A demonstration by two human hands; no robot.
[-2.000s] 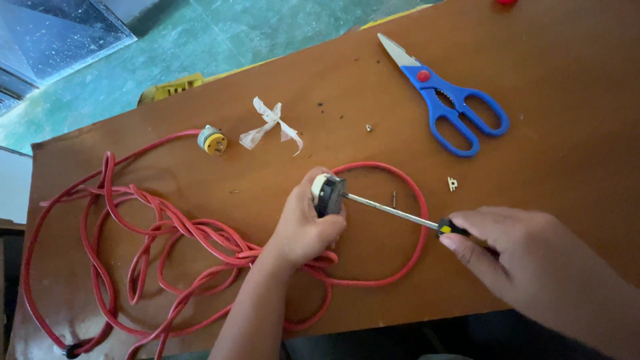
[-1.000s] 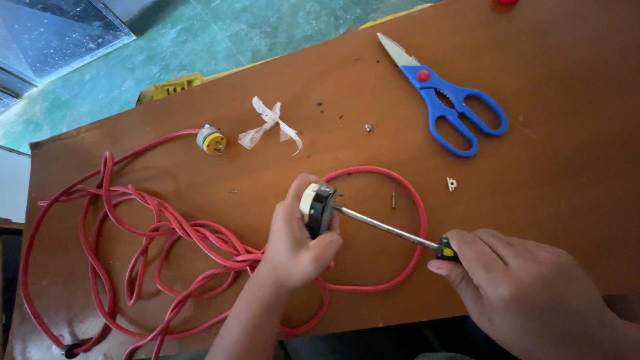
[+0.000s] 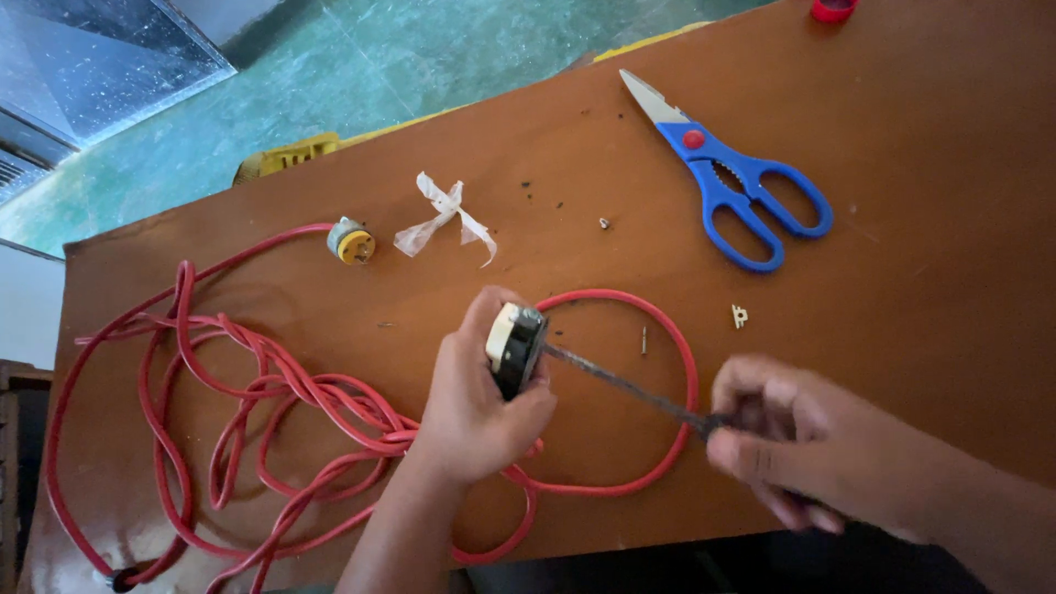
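Observation:
My left hand (image 3: 487, 396) grips a black and white electrical connector (image 3: 516, 346) above the table, its black side turned toward the right. In my right hand (image 3: 792, 437) is the handle of a screwdriver (image 3: 619, 381), mostly hidden by the fingers. The shaft slants up to the left, and its tip meets the connector's black side. A red cable (image 3: 689, 363) loops on the table around the right of the connector, and its tangled part (image 3: 305, 388) spreads out to the left. At the cable's far end is a yellow and grey plug (image 3: 353, 243).
Blue-handled scissors (image 3: 742, 181) rest at the upper right of the wooden table (image 3: 907, 272). A crumpled strip of whitish tape (image 3: 445, 210) lies near the plug. A small screw (image 3: 644, 340), a pale small part (image 3: 739, 316) and a metal bit (image 3: 604, 223) lie about. A red cap (image 3: 833, 10) sits at the top.
My right hand's fingers have changed position around the screwdriver handle, which they cover more than before. The connector has turned slightly in my left hand.

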